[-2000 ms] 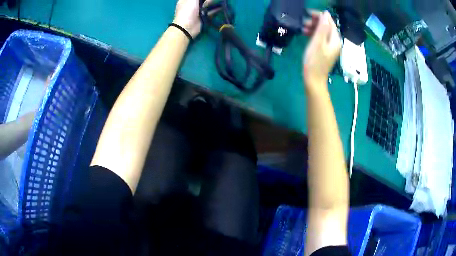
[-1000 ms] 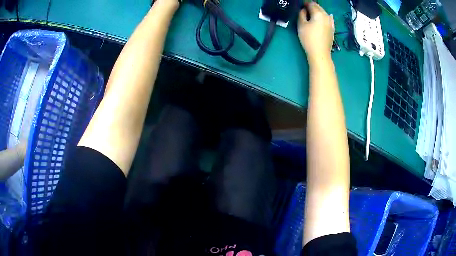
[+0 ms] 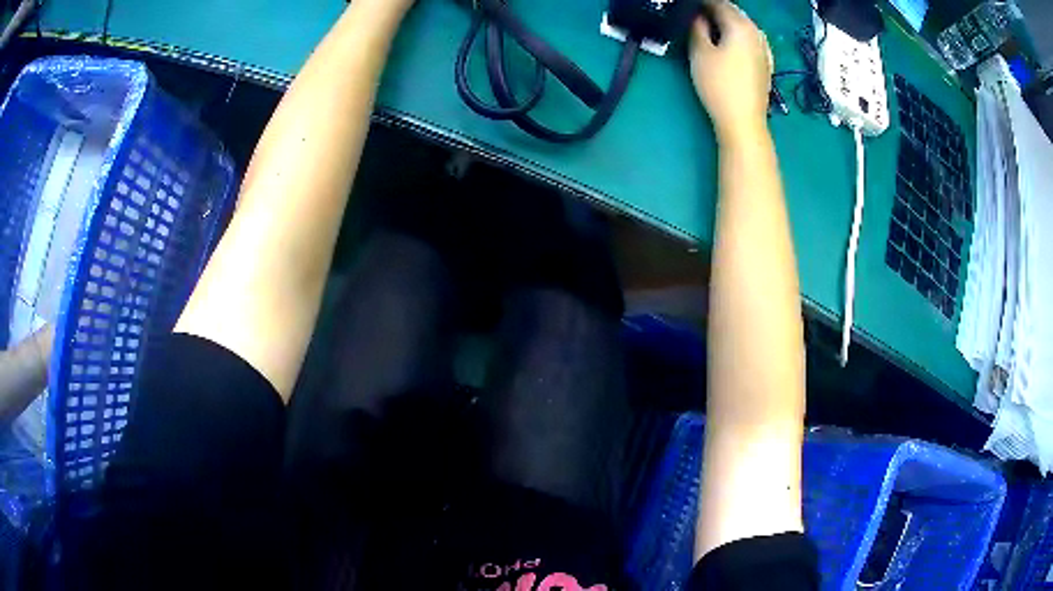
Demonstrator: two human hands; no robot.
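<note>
A black corded unit [image 3: 649,16] with a pale edge lies on the green-matted bench at the top of the picture, cut off by the frame's edge. Its thick black cable [image 3: 558,134] loops on the mat to the left. My right hand [image 3: 732,58] is at the unit's right side with its fingers curled against it; the fingertips are partly hidden. My left hand [image 3: 393,5] is almost wholly cut off by the top edge, left of the cable, so its fingers are not visible.
A white power strip [image 3: 852,81] with a white cord lies right of my right hand. Beyond are a black sticker sheet [image 3: 931,196] and a white stack [image 3: 1000,254]. Blue crates stand at left [image 3: 127,266] and lower right [image 3: 849,491]. Another person's arm [image 3: 23,372] reaches into the left crate.
My left hand has moved up and left, nearly out of view. My right hand has come onto the unit's side. The view has shifted, so the unit and cable sit higher; the yellow tie has left view.
</note>
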